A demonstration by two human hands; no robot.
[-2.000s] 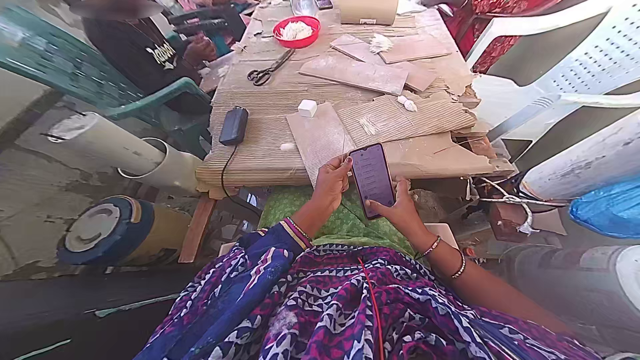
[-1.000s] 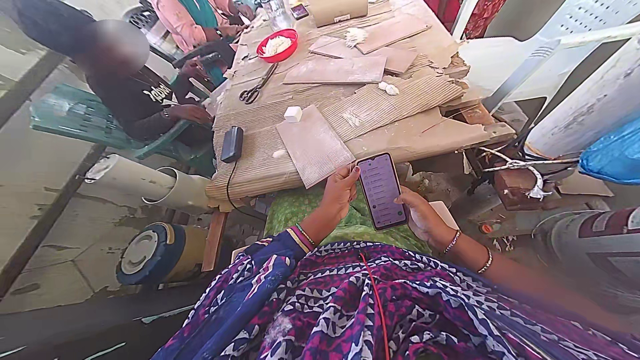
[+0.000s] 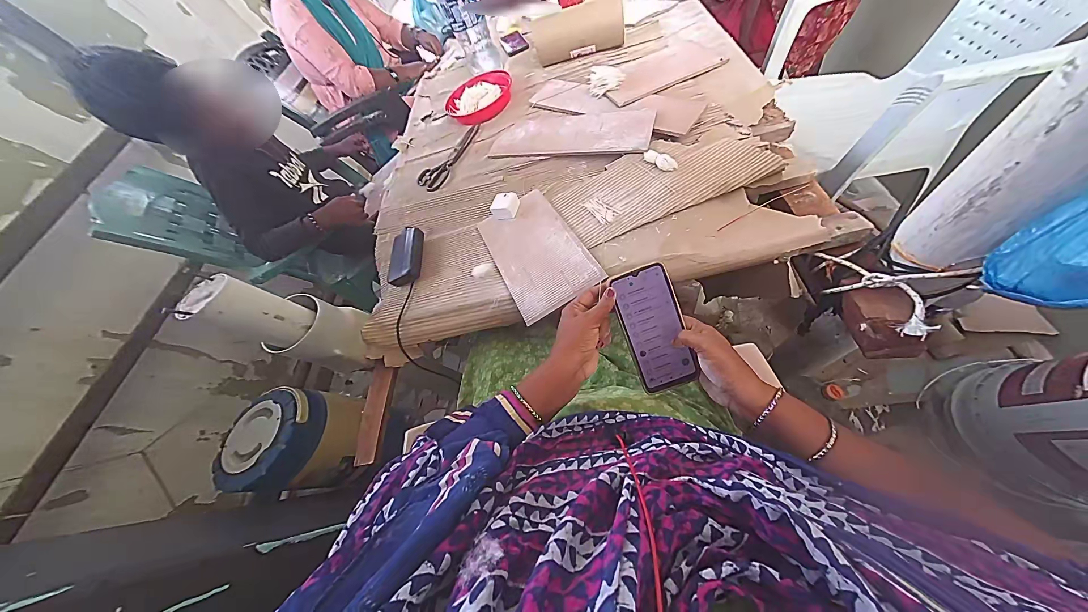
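Observation:
A smartphone point(image 3: 654, 327) with a lit screen is upright over my lap, just below the table's near edge. My right hand point(image 3: 722, 365) grips its lower right side, the thumb on the screen's edge. At the phone's upper left edge is my left hand point(image 3: 585, 336), fingers bent together; whether it grips the phone or something thin cannot be told. Beyond it, a flat tile point(image 3: 544, 255) lies on the corrugated cardboard with a small white block point(image 3: 504, 206) at its far end. A black power adapter point(image 3: 406, 255) with a cable lies to the left.
Scissors point(image 3: 446, 161), a red bowl point(image 3: 478, 98) of white material, more flat tiles point(image 3: 574, 133) and a cardboard roll point(image 3: 578, 32) are farther back on the table. One person point(image 3: 272, 170) sits at the left, another point(image 3: 340, 51) beyond. A lidded container point(image 3: 280, 438) stands at lower left.
The view has swung, bringing more of the people at the left into sight. The phone stays in my right hand, with my left hand beside it.

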